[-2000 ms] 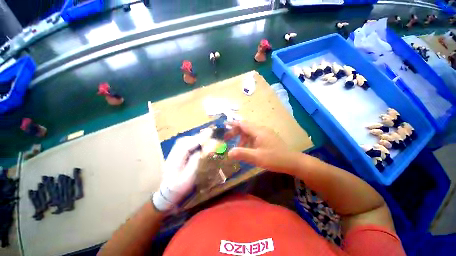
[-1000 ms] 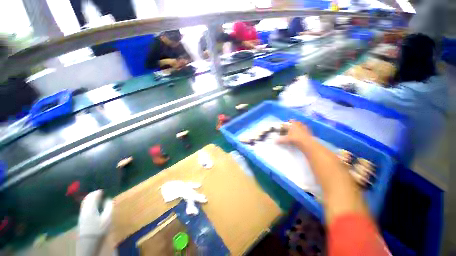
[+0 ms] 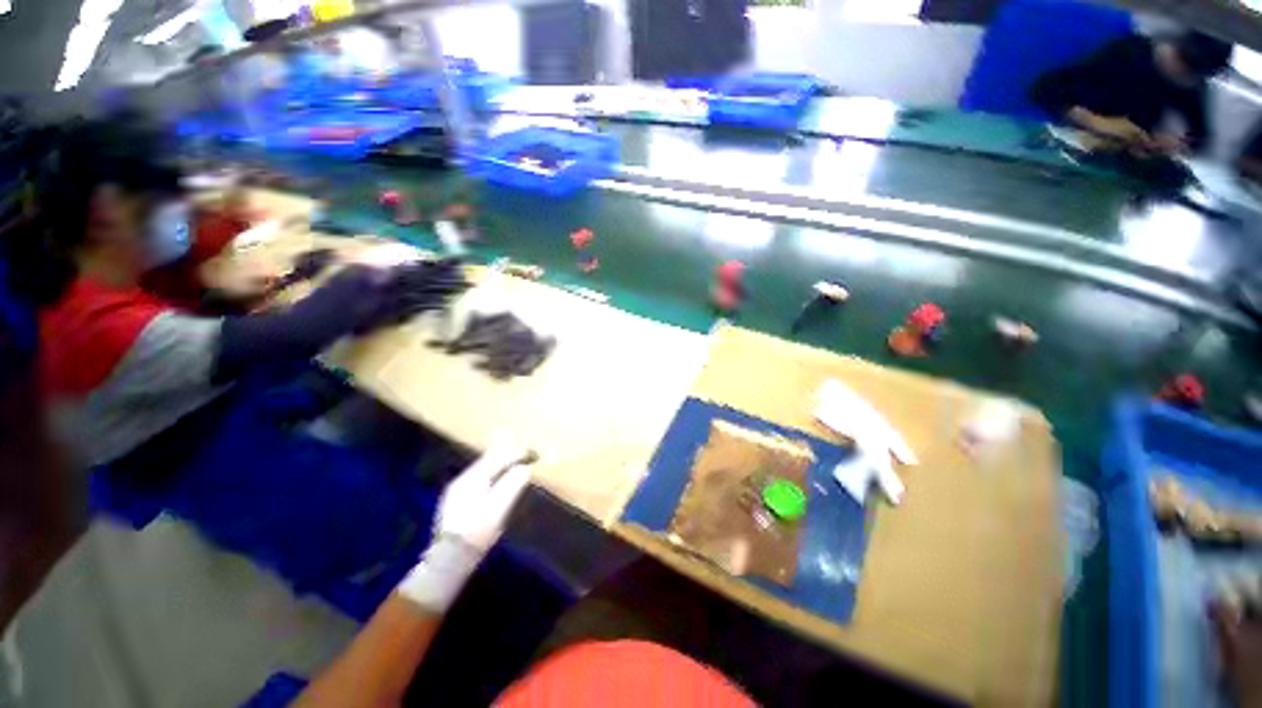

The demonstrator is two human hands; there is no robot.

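My left hand (image 3: 478,515), in a white glove, is at the front edge of the beige surface (image 3: 609,380). Its fingers are blurred, with a small dark spot at the tips; I cannot tell whether it holds something. Black limb parts (image 3: 498,343) lie in a pile beyond it. The green-rimmed pot (image 3: 785,499) is on the brown card (image 3: 727,484), on the blue mat (image 3: 830,560). My right hand cannot be made out. The light-blue tray (image 3: 1132,553) is cut off at the right edge, with blurred cream and dark parts (image 3: 1197,515) inside.
White scraps (image 3: 869,445) and a blurred white item (image 3: 997,426) are on the cardboard (image 3: 969,567). Red-topped figure parts (image 3: 919,329) and a black-and-cream assembly (image 3: 828,293) are on the green belt (image 3: 664,249). A person (image 3: 125,332) is at left, arms over the bench; another (image 3: 1142,97) is across the belt.
The view has swung left. My left hand is now at the beige surface's front edge, away from the belt side. My right hand was over the tray and is no longer visible.
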